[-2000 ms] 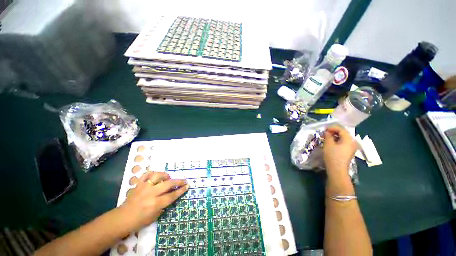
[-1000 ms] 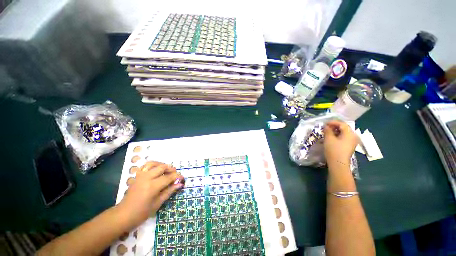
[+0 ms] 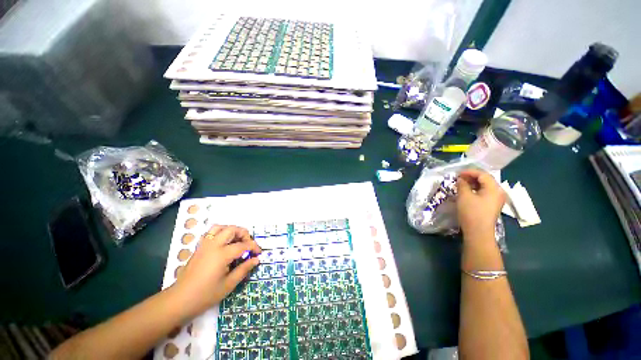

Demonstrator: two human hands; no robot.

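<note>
A green PCB panel (image 3: 323,299) with a grid of tiny boards lies on a white carrier board (image 3: 281,199) with round brownish holes along its sides. My left hand (image 3: 223,261) rests over the panel's upper left part, fingers bent, with a small dark shiny piece at the fingertips. My right hand (image 3: 481,200) is at the right parts bag (image 3: 426,204), fingertips pinched together over its silvery pieces; whether a piece is between them cannot be told. The left parts bag (image 3: 133,184) lies open with silvery-dark pieces inside.
A tall stack of carrier boards (image 3: 277,126) with a panel on top stands behind. A black phone (image 3: 74,242) lies left. Clear bottles (image 3: 444,105), a yellow tool (image 3: 451,148), white paper scraps (image 3: 521,204) and a dark bottle (image 3: 580,81) are at right. A grey translucent bag (image 3: 70,84) is back left.
My left hand has shifted slightly left, its fingers now more bent around a small piece. My right hand has stayed at the right bag. The view has shifted slightly.
</note>
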